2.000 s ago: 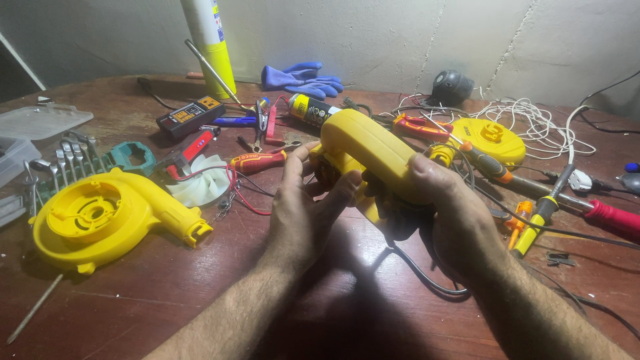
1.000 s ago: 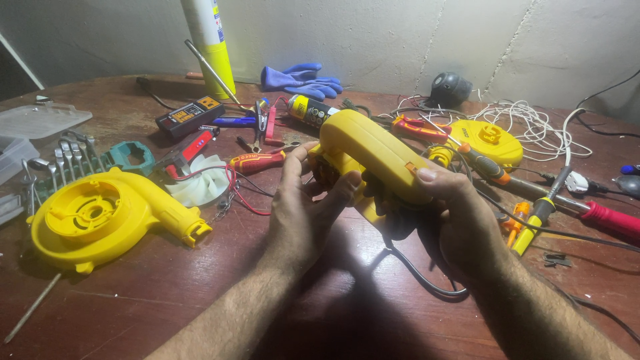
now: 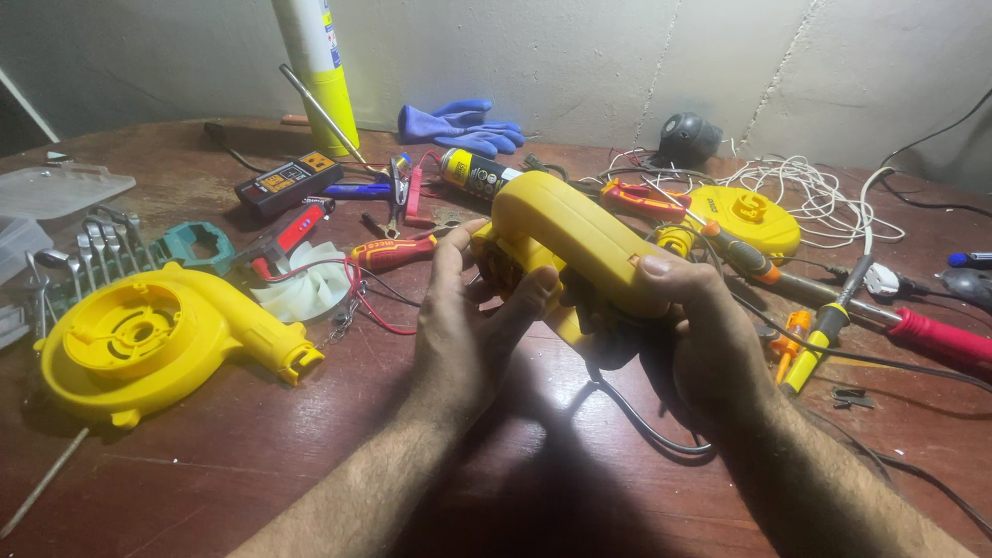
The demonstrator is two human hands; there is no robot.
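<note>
Both hands hold a yellow plastic power-tool housing with a curved handle (image 3: 577, 232) above the middle of the table. My left hand (image 3: 480, 325) cups its left end, fingers behind and thumb across the near side. My right hand (image 3: 709, 333) grips the handle's right end, thumb on top by a small orange spot. A dark cord (image 3: 643, 422) hangs below the housing. The underside and most of the right fingers are hidden. To the left lies a yellow blower housing (image 3: 139, 341) with a round grille and outlet, beside a white fan impeller (image 3: 304, 283).
Combination wrenches (image 3: 101, 252), a black-and-orange meter (image 3: 287, 184), a red-handled screwdriver (image 3: 394, 252) and a spray can (image 3: 477, 174) lie around. Blue gloves (image 3: 461, 128) are at the wall. On the right are a round yellow cover (image 3: 744, 221), white cable (image 3: 806, 194) and a red-handled tool (image 3: 942, 341).
</note>
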